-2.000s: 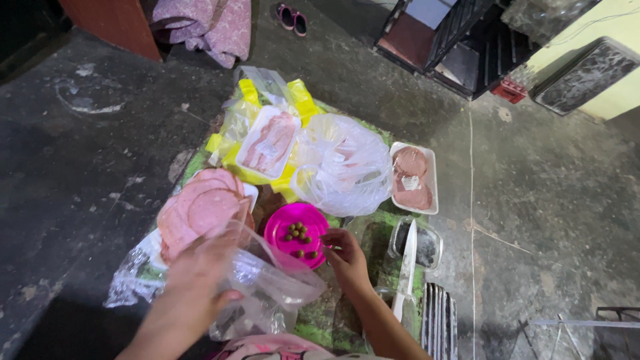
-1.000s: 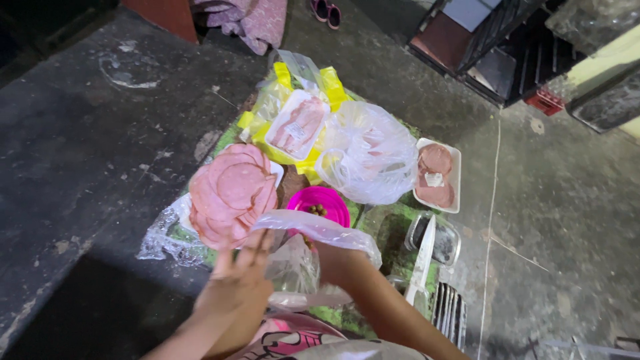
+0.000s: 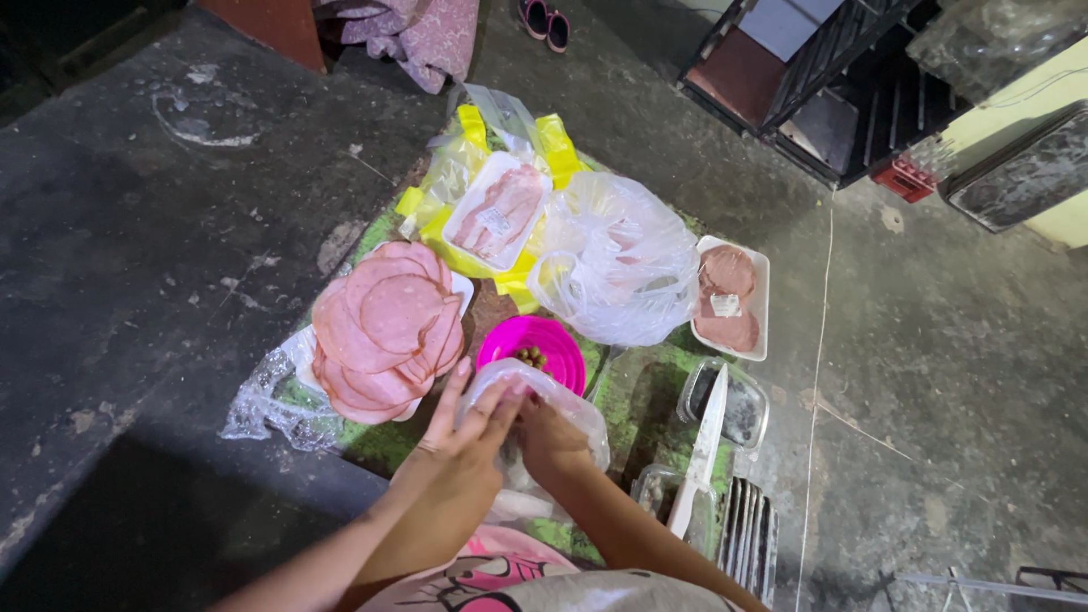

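Observation:
Near the front edge of a low green table point(image 3: 633, 416), my left hand point(image 3: 463, 442) and my right hand point(image 3: 548, 433) meet at the mouth of a clear plastic bag point(image 3: 586, 416). My left hand holds the bag's rim, and the fingertips of my right hand are at the opening, partly hidden. Just beyond them is a bright pink plate point(image 3: 561, 353) with several green olives point(image 3: 531, 357). A fanned pile of round ham slices point(image 3: 395, 314) lies on a white foam tray to the left. A knife with a white handle point(image 3: 704, 450) rests across clear plastic containers point(image 3: 752, 408) at the right.
Behind the plate are a wrapped tray of sliced meat point(image 3: 501, 212) on a yellow bag and a knotted white plastic bag point(image 3: 625, 263). Another meat tray point(image 3: 731, 297) sits at the right edge. Crumpled cling film point(image 3: 272, 408) hangs at the left, and dark metal strips point(image 3: 748, 535) stand front right.
My right hand has left the olives on the pink plate and is now at the bag's mouth. My left hand has brought the bag in front of the plate.

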